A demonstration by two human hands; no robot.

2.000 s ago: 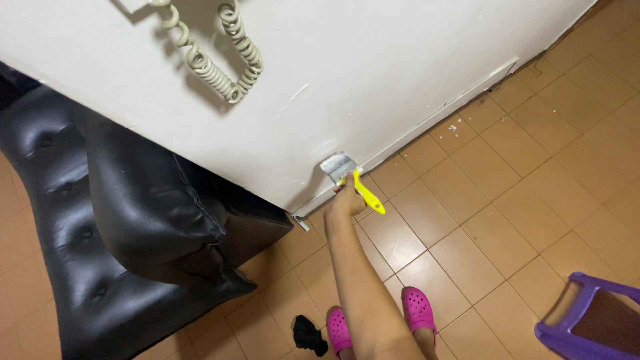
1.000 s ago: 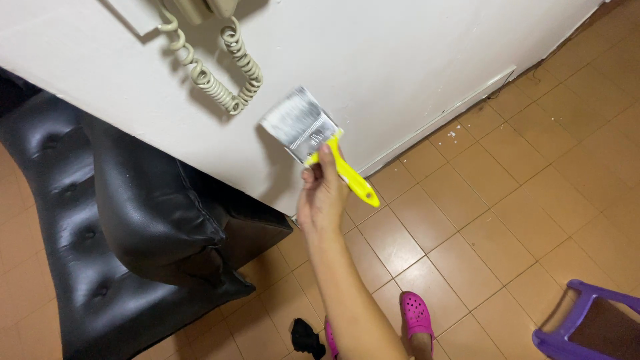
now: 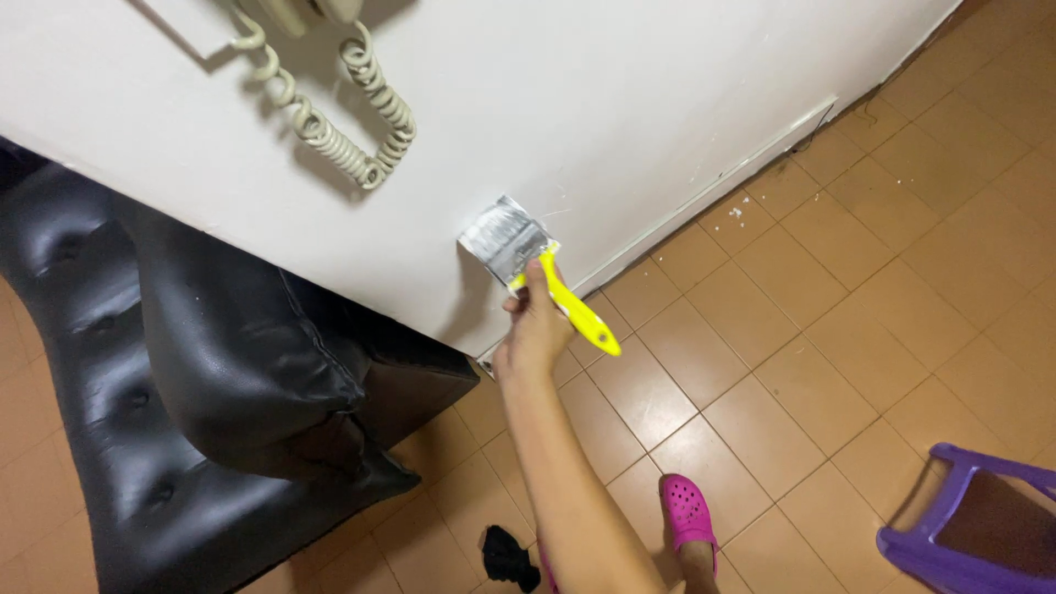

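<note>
My right hand (image 3: pixel 536 330) grips a wide flat paintbrush (image 3: pixel 569 305) by its yellow handle, with the thumb laid along the neck. Whitish paint coats the bristles and smears the metal ferrule (image 3: pixel 524 243). The bristles point up and left, over the lower part of the white wall (image 3: pixel 610 124); I cannot tell if they touch it. A shadow falls on the wall below and left of the brush. My left hand is out of view.
A black tufted leather seat (image 3: pixel 239 363) stands against the wall at left. A beige coiled telephone cord (image 3: pixel 355 157) hangs above. Pink clog (image 3: pixel 686 507), black cloth-like item (image 3: pixel 507 557) and purple plastic stool (image 3: pixel 932 511) are on the tiled floor (image 3: pixel 792 355), with white specks near the baseboard.
Two seconds ago the brush was low on the wall near the baseboard. My right hand then raised it up and left, and it now shows somewhat lower than one second ago.
</note>
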